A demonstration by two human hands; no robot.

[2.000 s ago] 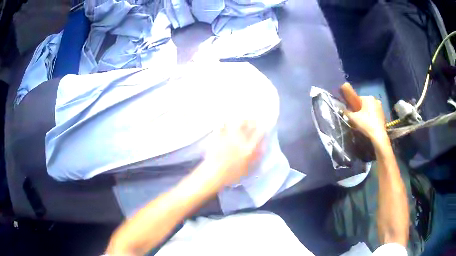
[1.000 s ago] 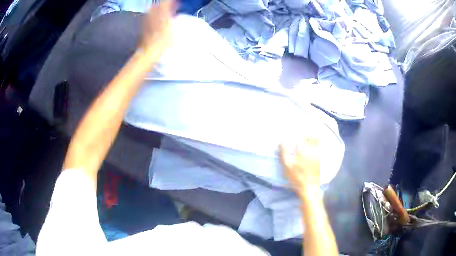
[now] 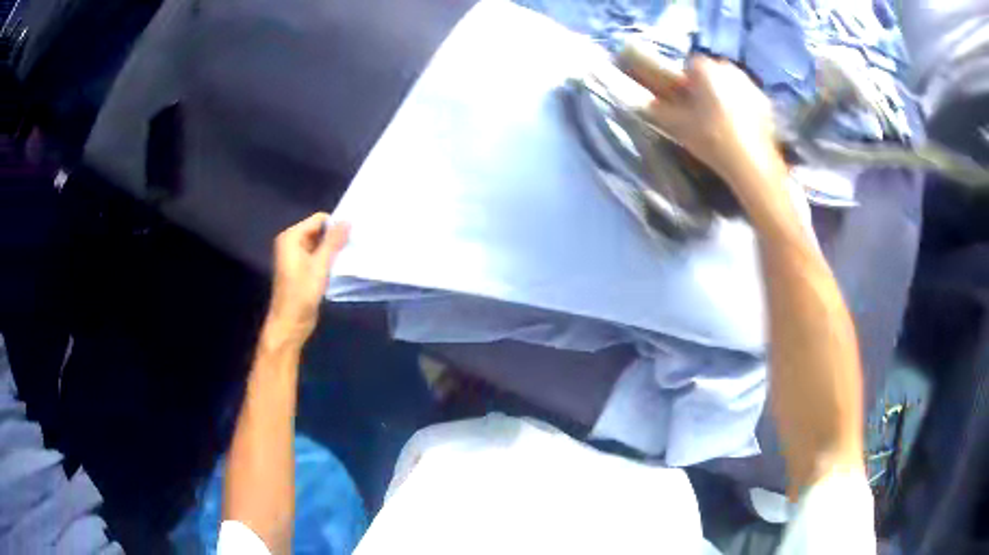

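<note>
A light-blue shirt point(image 3: 477, 184) lies spread flat at the front of the dark-grey padded table. Its lower folds hang over the front edge. My left hand point(image 3: 300, 271) pinches the shirt's left corner between thumb and fingers. My right hand point(image 3: 716, 114) grips the handle of the steam iron point(image 3: 634, 163), which is on or just over the right part of the shirt; contact cannot be told. The iron is blurred, and its brown handle points up and left.
Crumpled light-blue shirts point(image 3: 835, 43) lie along the far right of the table point(image 3: 271, 98). A small black object point(image 3: 164, 150) is at the table's left edge. A pale hose point(image 3: 900, 158) runs right from the iron. A bright blue bundle point(image 3: 325, 499) is below, at lower left.
My right hand has left the shirt's right end and now holds the iron over the shirt. My left hand has come down from the far side to the near left corner and taken hold.
</note>
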